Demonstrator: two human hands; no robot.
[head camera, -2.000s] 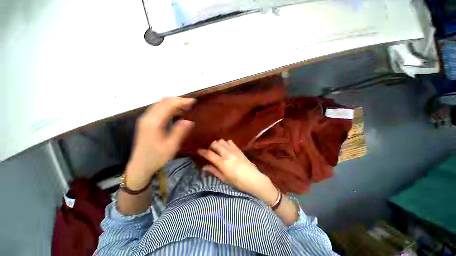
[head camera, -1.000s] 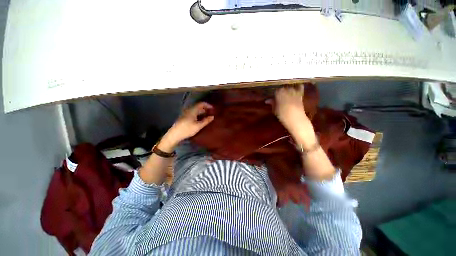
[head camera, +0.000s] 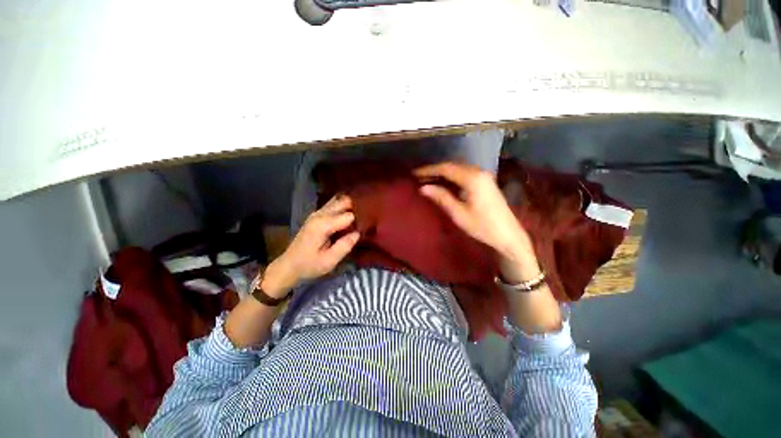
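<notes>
A dark red garment (head camera: 398, 218) lies in folds over my lap, below the table's front edge. My left hand (head camera: 321, 242) is at its left side, fingers bent and fingertips against the cloth; whether they pinch it I cannot tell. My right hand (head camera: 469, 210) is over the garment's upper middle, thumb and fingers apart, with no grip on the cloth visible. More dark red cloth with a white label (head camera: 609, 213) lies to the right of my right forearm.
The white table (head camera: 257, 77) spans the top, with a round dark knob (head camera: 314, 10) at its back. Another dark red pile (head camera: 128, 342) with a white tag is at lower left. Brown slatted material (head camera: 618, 269) shows under the right-hand cloth. A green surface (head camera: 728, 376) is at lower right.
My right hand has moved left from near the table edge onto the garment's middle. The thin white line on the cloth no longer shows. The garment's top edge sits lower, away from the table.
</notes>
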